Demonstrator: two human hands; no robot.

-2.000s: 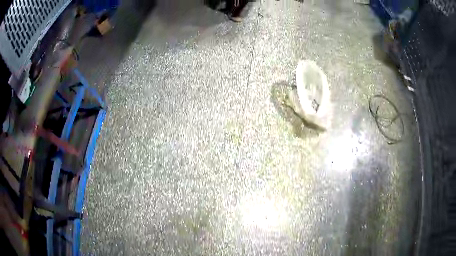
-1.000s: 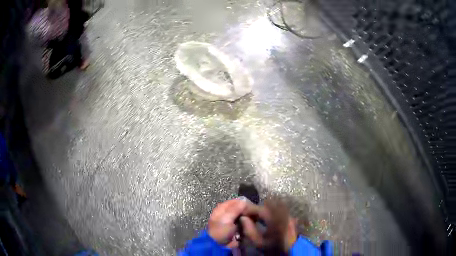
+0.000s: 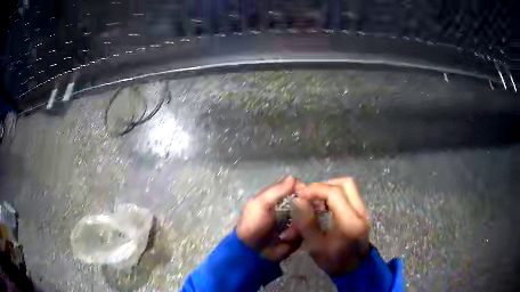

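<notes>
My left hand (image 3: 265, 219) is cupped at the lower middle, with a blue sleeve behind it. It holds a loose pile of small silvery pieces, which look like rivets (image 3: 285, 209). My right hand (image 3: 337, 222) is against it from the right, its fingers bent over the pile. Whether the right fingers grip a piece is hidden by blur. A dark perforated metal panel (image 3: 251, 44) spans the top of the view, with a pale edge line and small bright pins along it. The hands are apart from the panel.
A whitish clear plastic bag (image 3: 111, 238) lies on the speckled floor at the lower left. A looped cable (image 3: 128, 114) lies near the panel at the upper left. A lamp glare shows beside it. Something dark and unclear stands at the left edge.
The view has turned right to face the panel. Both hands, out of view at first, are now higher in the picture. The bag and cable have shifted left, and the person is out of view.
</notes>
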